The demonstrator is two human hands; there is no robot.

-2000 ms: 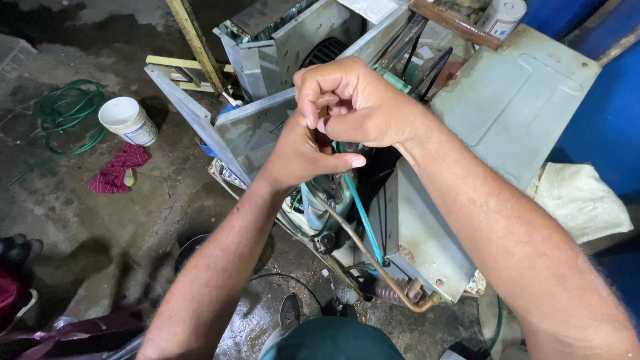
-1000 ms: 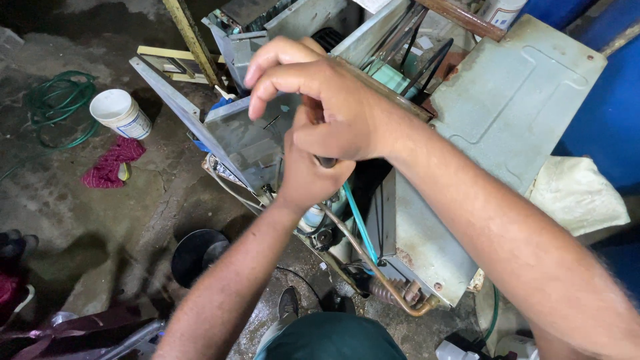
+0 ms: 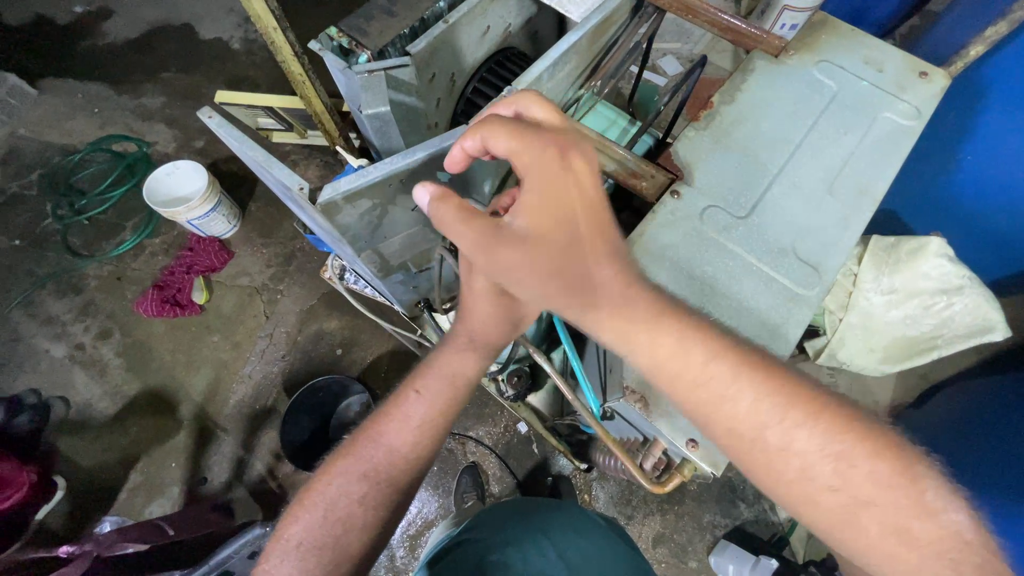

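Note:
My right hand (image 3: 544,208) is raised in the middle of the view, its thumb and index finger curved and apart, with nothing visible between them. Behind and below it, my left hand (image 3: 488,300) is mostly hidden; its fingers and anything in them cannot be seen. The hands overlap at the palm and wrist. Below them lies opened metal-cased equipment, with a bent grey sheet-metal panel (image 3: 376,216) on the left and a pale flat metal cover (image 3: 768,176) on the right. A copper pipe (image 3: 573,402) and a turquoise tube (image 3: 578,366) run beneath the wrists.
On the wet concrete floor at left are a white bucket (image 3: 210,210), a coiled green hose (image 3: 100,192) and a magenta cloth (image 3: 180,280). A black bucket (image 3: 320,420) stands near my left forearm. Pale cloth (image 3: 920,304) lies right of the cover. A rusty yellow bar (image 3: 296,72) leans behind.
My right hand's fingers have gone from closely bent against the left hand to a wider curve. My left hand has become largely hidden behind the right.

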